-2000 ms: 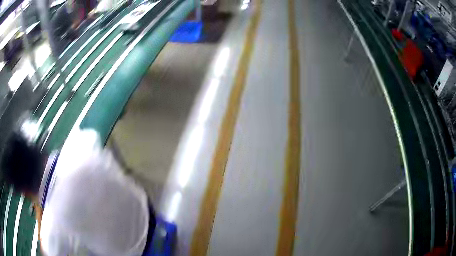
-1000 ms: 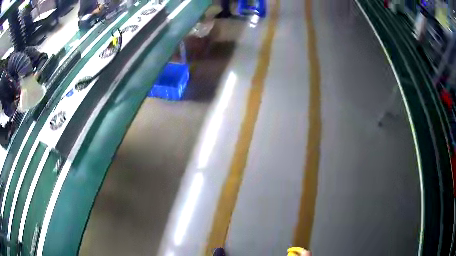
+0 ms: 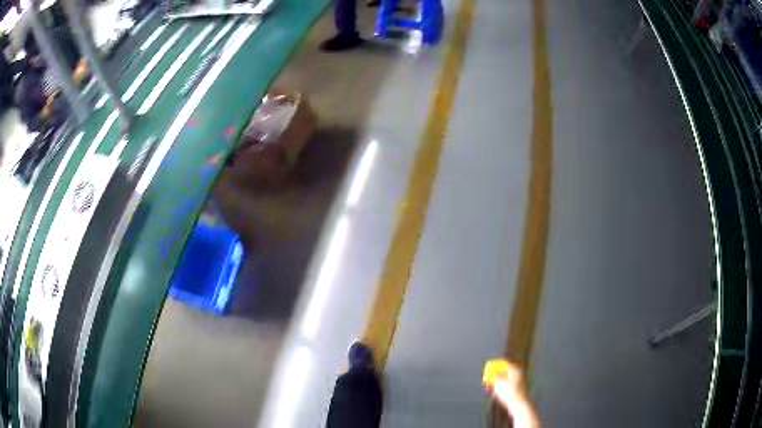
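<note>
My right hand (image 3: 505,383) is small and blurred at the bottom, right of centre, over the right yellow floor line. Yellow covers show at its fingertips; whether it is closed or holds anything cannot be told. My left hand is not in view. A dark shape like a leg and shoe (image 3: 357,389) is at the bottom centre, by the left yellow line. A blue plastic stool (image 3: 205,267) stands on the floor beside the left green bench (image 3: 138,259).
A long white panel with round vents (image 3: 63,251) lies on the left bench. A cardboard box with clear plastic (image 3: 274,129) is under the bench edge. Ahead are a person's dark legs (image 3: 343,25) and another blue stool (image 3: 409,21). A green bench (image 3: 727,251) runs along the right.
The view has moved forward along the aisle. The person in white has left view. The near stool and vented panel are closer. My right hand and the dark shape have come further into view.
</note>
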